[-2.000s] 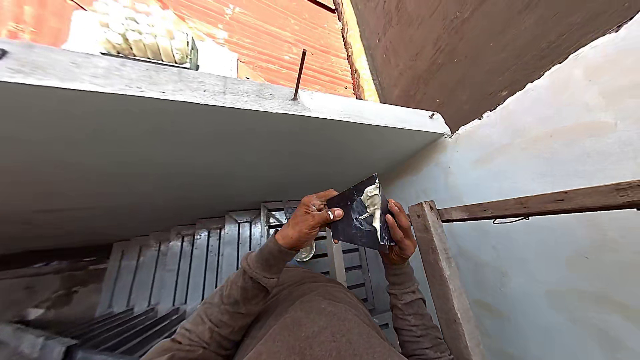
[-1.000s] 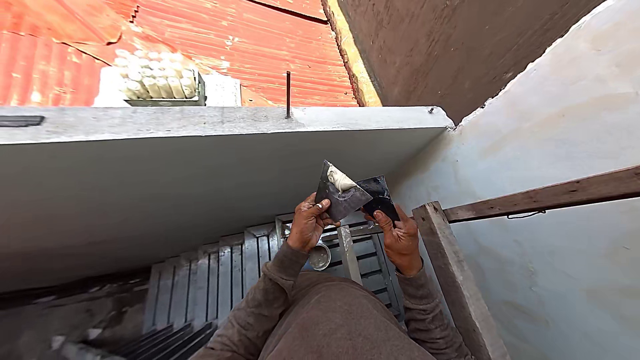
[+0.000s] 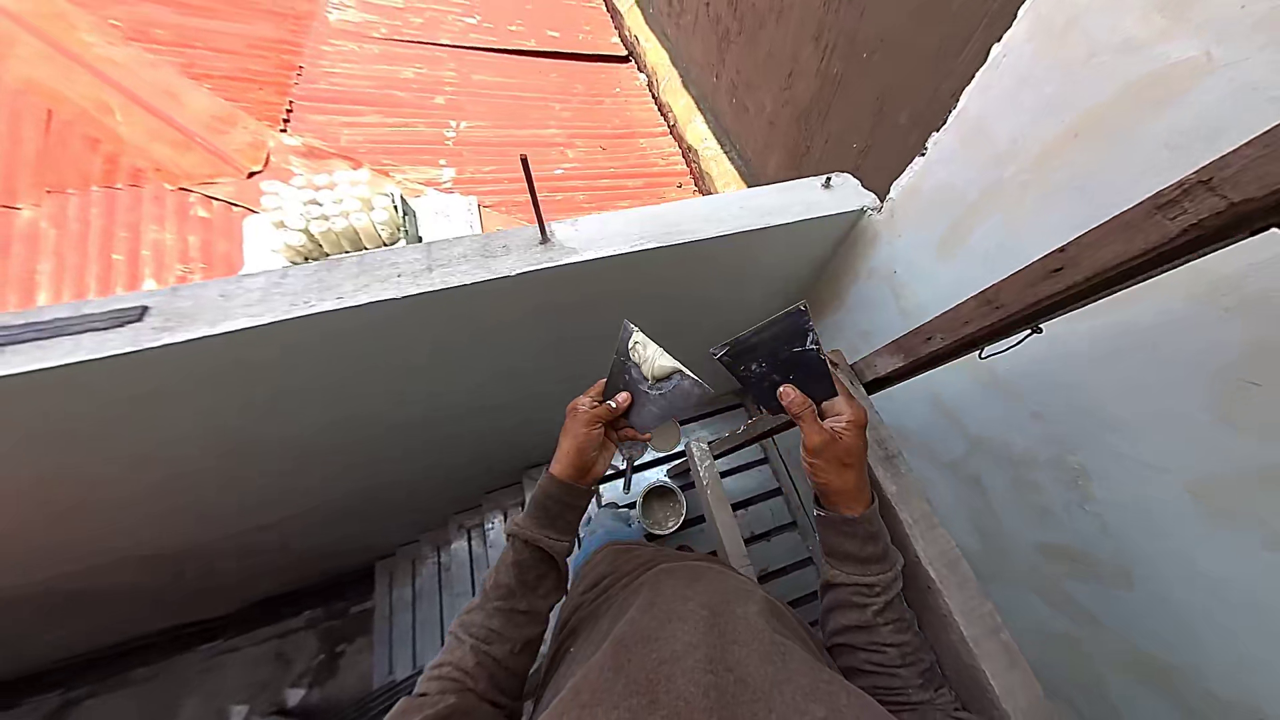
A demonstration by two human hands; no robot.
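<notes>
My left hand (image 3: 592,430) grips a dark, roughly triangular putty knife blade (image 3: 655,395), its thumb on the near edge; a lump of off-white putty (image 3: 652,357) lies on the upper part of the blade. To its right, my right hand (image 3: 832,440) holds a dark square spreader plate (image 3: 778,360), thumb on the face and the fingers hidden behind. The two tools are apart. Below my hands a round container of greyish paste (image 3: 662,507) stands on the slatted platform.
A pale low wall (image 3: 450,400) runs in front, with a metal rod (image 3: 534,200) upright on its ledge. Beyond are pale bundled items (image 3: 325,215) and a red corrugated roof (image 3: 480,110). A wooden beam (image 3: 1080,260) crosses at right, beside the painted wall (image 3: 1130,450).
The two tools, close together in the earlier frames, are now apart. The dark plate in my right hand has moved away to the right of the putty-loaded blade.
</notes>
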